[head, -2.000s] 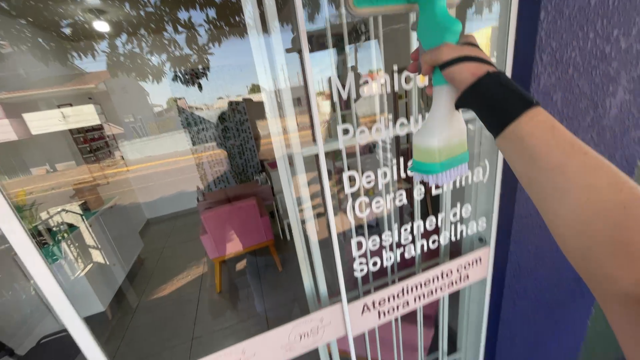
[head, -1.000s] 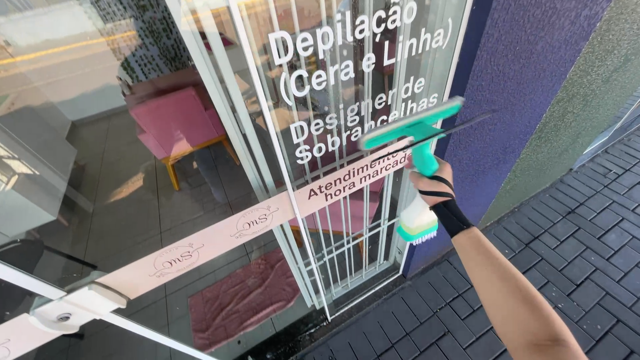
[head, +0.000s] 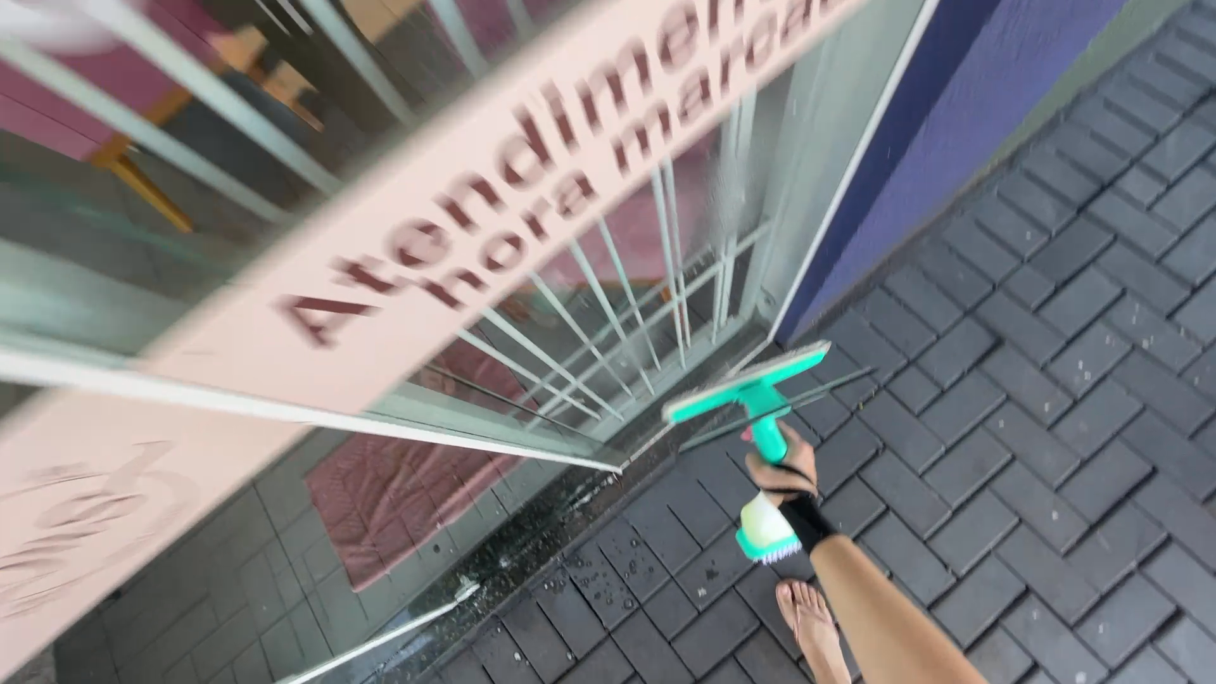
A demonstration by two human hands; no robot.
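My right hand, with a black band at the wrist, grips a green window squeegee by its handle. The squeegee's wide head is up, near the lower corner of the glass door's frame; a thin dark strip crosses behind it. Below my hand hang a pale bottle part and a green scrub brush with light bristles. To the left is the glass pane with white bars behind it and a pink lettered band across it. My left hand is out of view.
A dark sill runs along the foot of the glass. Inside lie a pink mat and part of a pink chair. A purple wall stands at the right. Dark paving bricks cover the ground, with a bare foot on them.
My right hand has moved down with the squeegee, from beside the lettering on the glass to low near the sill. The view has tilted down strongly.
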